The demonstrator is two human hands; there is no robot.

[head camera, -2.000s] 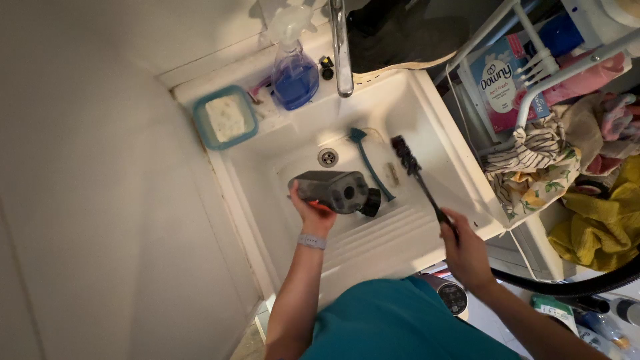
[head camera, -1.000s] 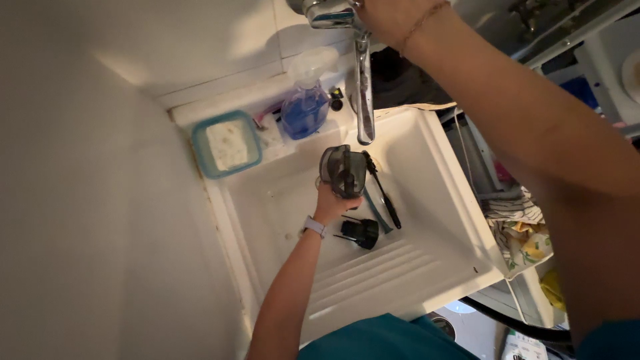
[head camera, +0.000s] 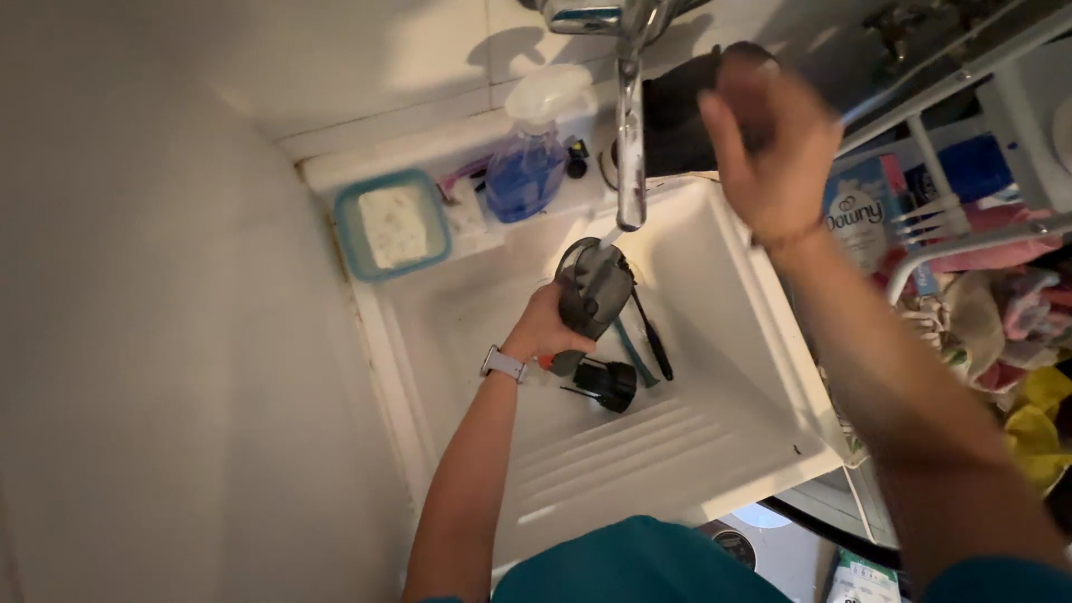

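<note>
My left hand [head camera: 548,327] grips a smoky translucent plastic container [head camera: 599,289], which I hold under the spout of the chrome faucet [head camera: 631,151]. Water runs from the spout into it. My right hand [head camera: 770,151], blurred, hangs in the air to the right of the faucet with its fingers apart and nothing seen in it. Below the container a black plastic part [head camera: 610,385] lies on the floor of the white laundry sink [head camera: 603,469]. A black-handled brush [head camera: 653,339] and a teal-handled tool [head camera: 634,352] lie beside it, their upper ends partly hidden by the container.
Along the sink's back ledge stand a teal-rimmed tub [head camera: 394,226] with a white block and a spray bottle of blue liquid [head camera: 526,172]. A dark cloth-like item [head camera: 682,117] sits behind the faucet. At right are a white rack [head camera: 930,151], a Downy package [head camera: 856,219] and cloths [head camera: 976,327].
My right hand has left the faucet's top and moved right and down. Two seconds ago it held the black brush, which now lies in the sink. Water now runs into the container.
</note>
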